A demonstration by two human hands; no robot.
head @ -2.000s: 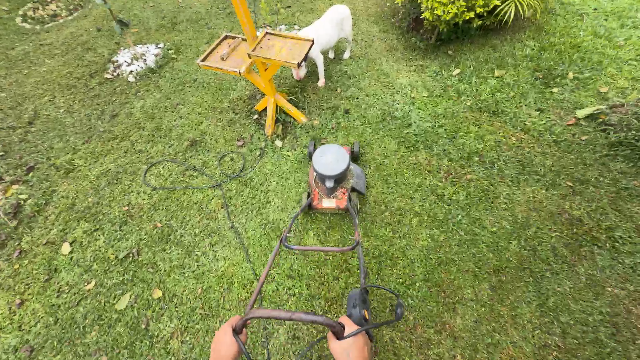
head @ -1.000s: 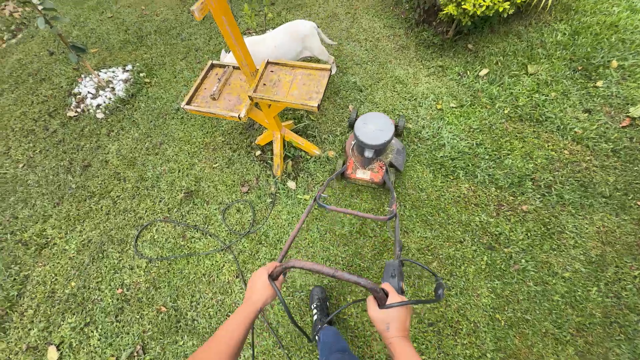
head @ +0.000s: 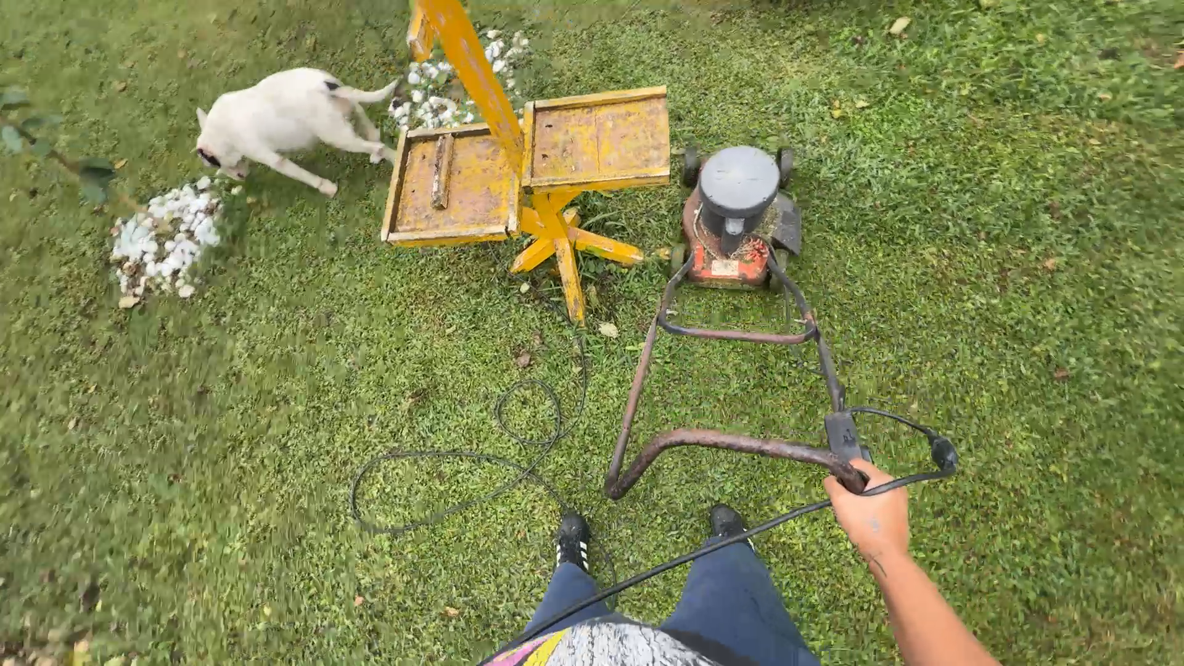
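Observation:
My right hand (head: 869, 511) grips the right end of the rusty tubular handlebar (head: 731, 442), just below a black switch box (head: 844, 435). The handlebar belongs to an electric lawn mower (head: 731, 222) with a red deck and a round grey motor cover, which stands on the grass ahead. A black power cord (head: 712, 548) runs from a plug connection beside my right hand across my legs toward the lower left. My left hand is out of view, and the left part of the handlebar has no hand on it.
Left of the mower stands a yellow wooden stand (head: 560, 250) with two trays. A white dog (head: 287, 120) is by a pile of white stones (head: 171, 239); more stones (head: 444, 92) lie behind the stand. Cord loops (head: 444, 453) lie on the grass left of my feet.
My left hand has let go of the handlebar and left the view. The dog has moved left, from behind the stand to beside the white stones. The view has shifted.

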